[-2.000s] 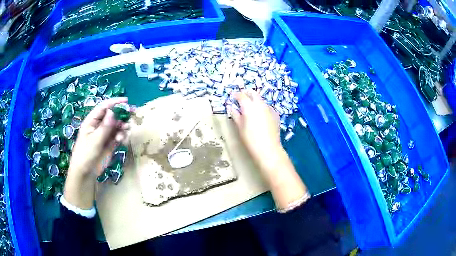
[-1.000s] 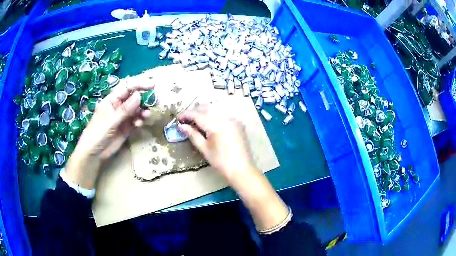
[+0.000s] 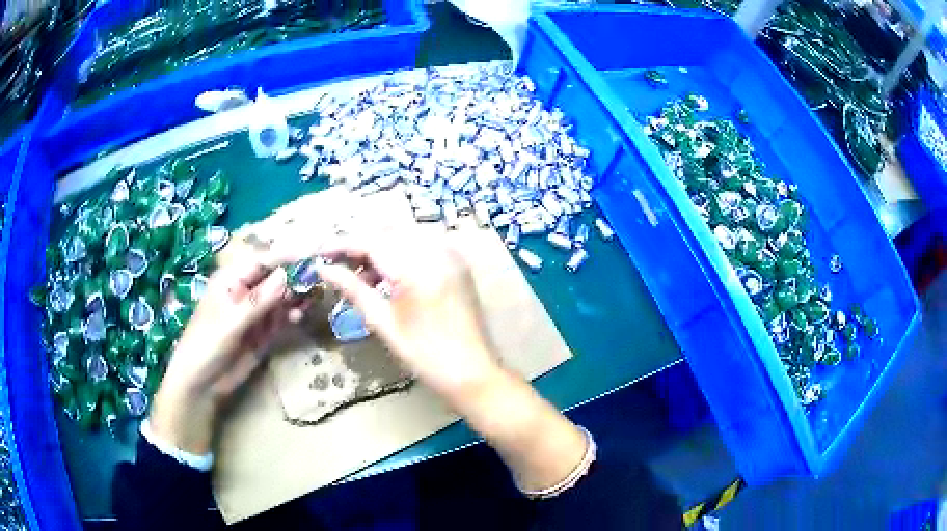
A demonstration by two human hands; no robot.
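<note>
My left hand [image 3: 237, 322] holds a green shell [image 3: 301, 276] between its fingertips above the upper left of the stained pad [image 3: 322, 386]. My right hand [image 3: 400, 301] is at the same shell, its thumb and index fingertips touching or nearly touching the open face. Whether it holds an insert or a stick is hidden by the fingers and blur. The glue dish [image 3: 349, 320] sits on the pad just below the right fingertips, partly covered. A heap of silvery inserts [image 3: 447, 140] lies behind the hands. A loose pile of green shells [image 3: 125, 280] lies at the left.
A cardboard sheet [image 3: 488, 311] lies under the pad. A large blue bin [image 3: 665, 259] at the right holds glued assemblies [image 3: 774, 249]. A white bottle [image 3: 268, 130] and a small white item [image 3: 221, 100] stand left of the heap. More blue bins line the left and back.
My right hand went from the insert heap to the dish, then up to the green shell. My left hand moved from the pile's edge to over the pad, still holding the shell.
</note>
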